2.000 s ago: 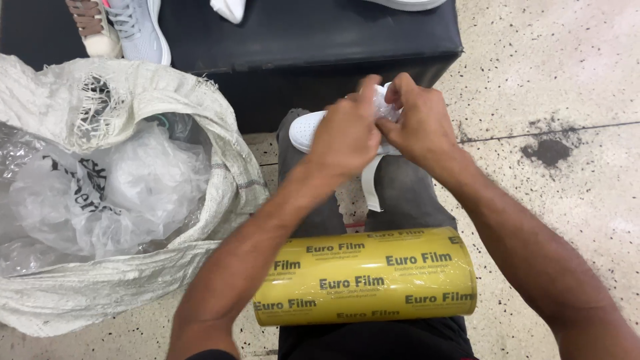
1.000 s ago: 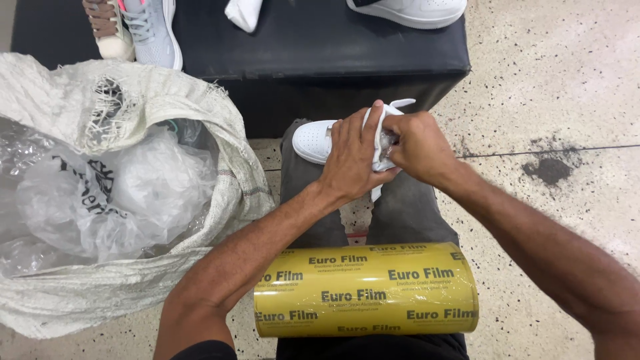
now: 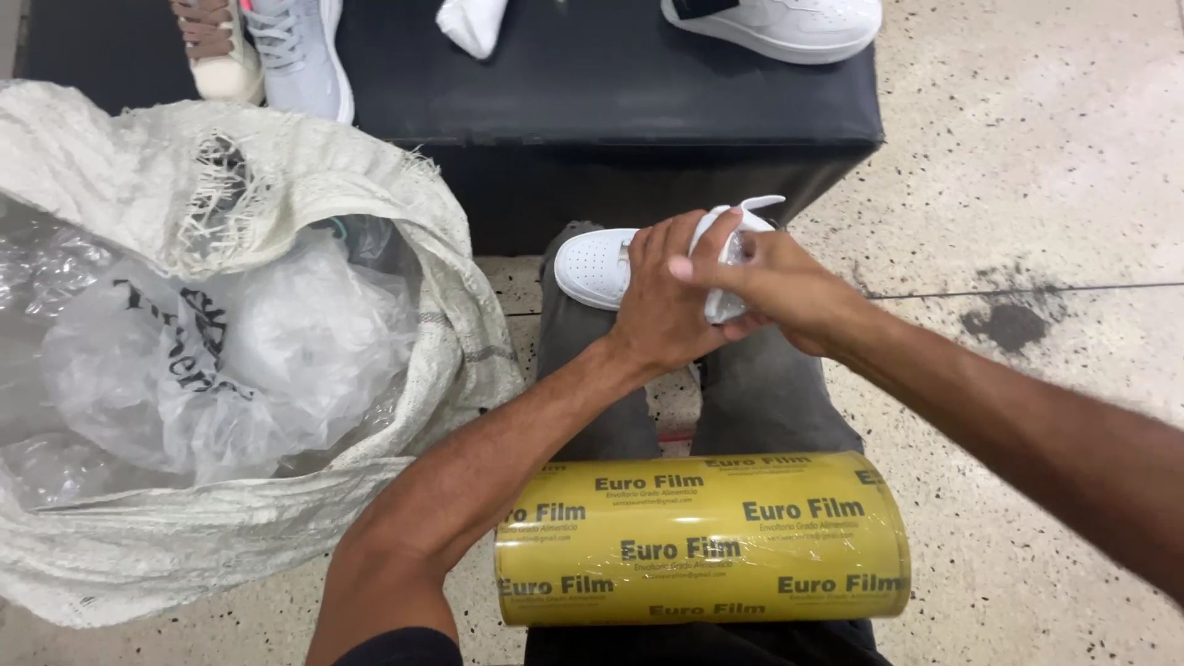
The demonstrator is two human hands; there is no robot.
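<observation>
A white sneaker (image 3: 592, 268) with a perforated toe lies sideways over my lap, its toe pointing left. My left hand (image 3: 671, 291) is wrapped around the shoe's middle. My right hand (image 3: 763, 277) is at the shoe's opening, its fingers against crumpled clear plastic (image 3: 731, 301) there; part of the plastic and the fingertips are hidden. A white strap or tongue-like flap (image 3: 763, 201) sticks up past the hands. Across my thighs rests a yellow roll of plastic film (image 3: 684, 546), nearer my body than the shoe.
On the left stands an open white woven sack (image 3: 444, 370) holding clear plastic bags (image 3: 305, 342). A black padded bench (image 3: 601, 102) ahead bears a beige sneaker (image 3: 222, 55), a light grey sneaker (image 3: 296, 60), a white crumpled item (image 3: 474, 23) and another white sneaker (image 3: 786, 28).
Two seconds ago both hands were together over the shoe's upper with clear plastic between them. My left hand has since closed around the shoe, and my right hand has come to its opening.
</observation>
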